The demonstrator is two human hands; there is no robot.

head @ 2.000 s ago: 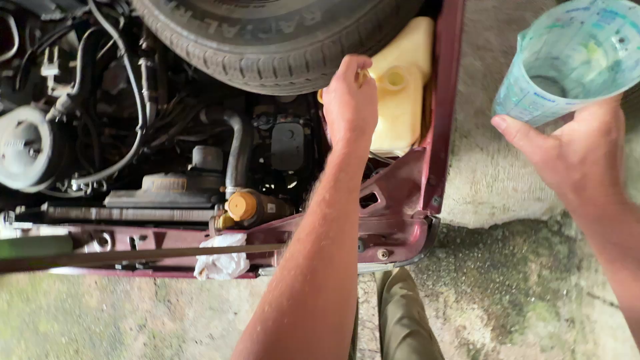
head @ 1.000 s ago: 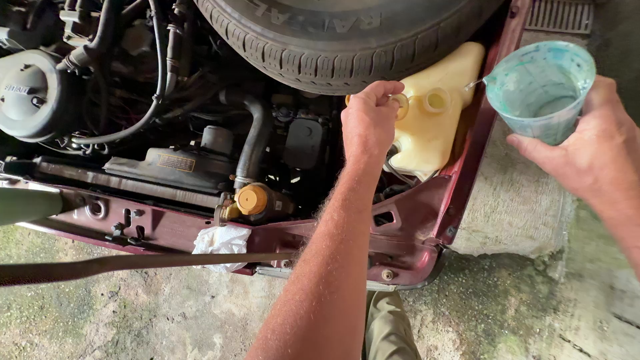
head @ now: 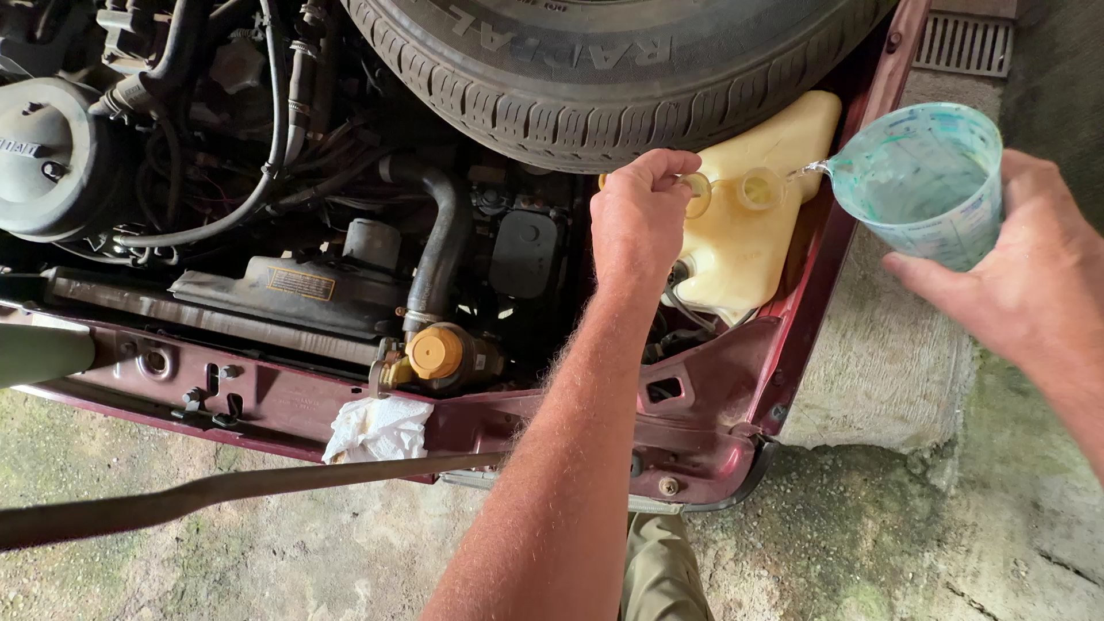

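Observation:
My right hand [head: 1026, 250] grips a translucent plastic cup [head: 923, 185] with blue-green stains, tilted to the left. Clear liquid runs from its lip toward the open round filler neck [head: 762, 188] of a yellowed plastic fluid reservoir [head: 746, 250]. Just left of the neck, my left hand [head: 642, 207] pinches the yellowish translucent cap [head: 697, 196] between thumb and fingers, the cap standing open beside the neck. The liquid level inside the reservoir cannot be made out.
A spare tire [head: 621, 95] lies over the engine bay, against the reservoir. An orange cap [head: 435, 352], a radiator hose [head: 440, 241] and crumpled white paper [head: 379, 429] are left of my forearm. A bent dark rod [head: 241, 485] crosses the maroon front panel [head: 285, 397]. A floor grate [head: 963, 45] is at upper right.
The cup has moved closer to the filler neck and tipped, with liquid now leaving its lip. My left hand stays by the reservoir's cap. The view has shifted.

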